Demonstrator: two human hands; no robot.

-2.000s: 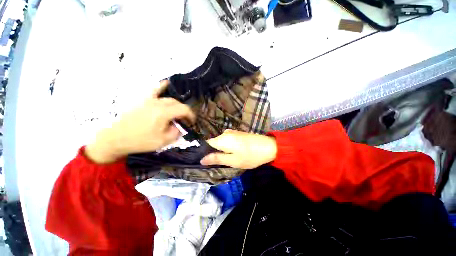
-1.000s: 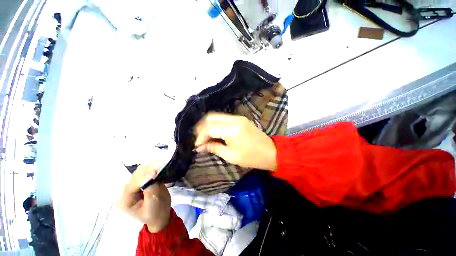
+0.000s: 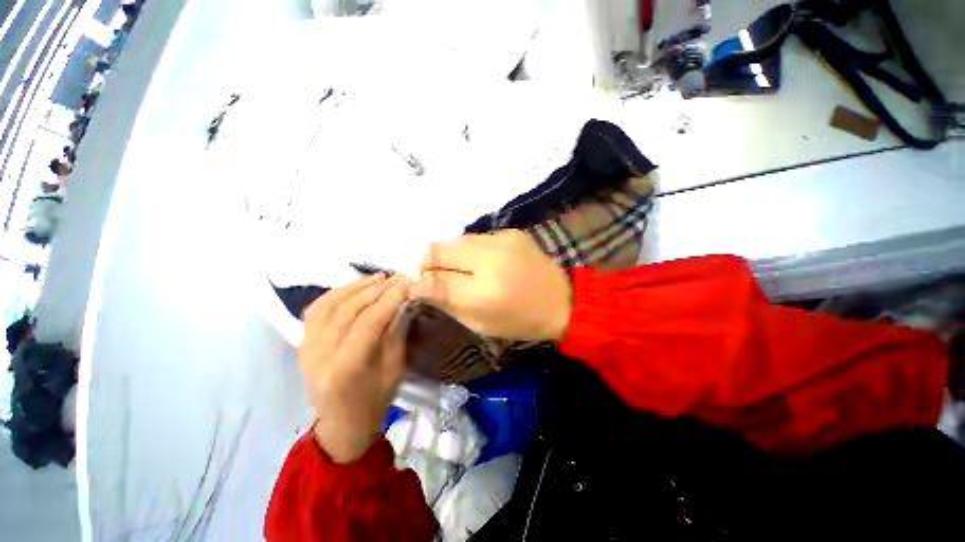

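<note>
My left hand (image 3: 354, 355) and my right hand (image 3: 492, 284) are close together, fingertips meeting on the edge of the check cloth (image 3: 598, 231). The tan cloth with black and white lines shows right of and below my hands. A black strip of cloth with a pale stitch line (image 3: 540, 199) runs from my right hand up to a raised fold. A black corner (image 3: 299, 297) shows left of my left hand. The cloth right under my fingertips is hidden.
The sewing machine's needle area (image 3: 638, 74) is at the top. Near it lie a flat dark case (image 3: 746, 72), black straps (image 3: 884, 69) and a brown card (image 3: 854, 123). A blue bin (image 3: 506, 415) and white cloth (image 3: 436, 434) are below my hands. Overexposed white fills the middle left.
My left hand has moved up and right from the strip's lower end to meet my right hand. The strip's lower end is no longer seen in it. The view has shifted left.
</note>
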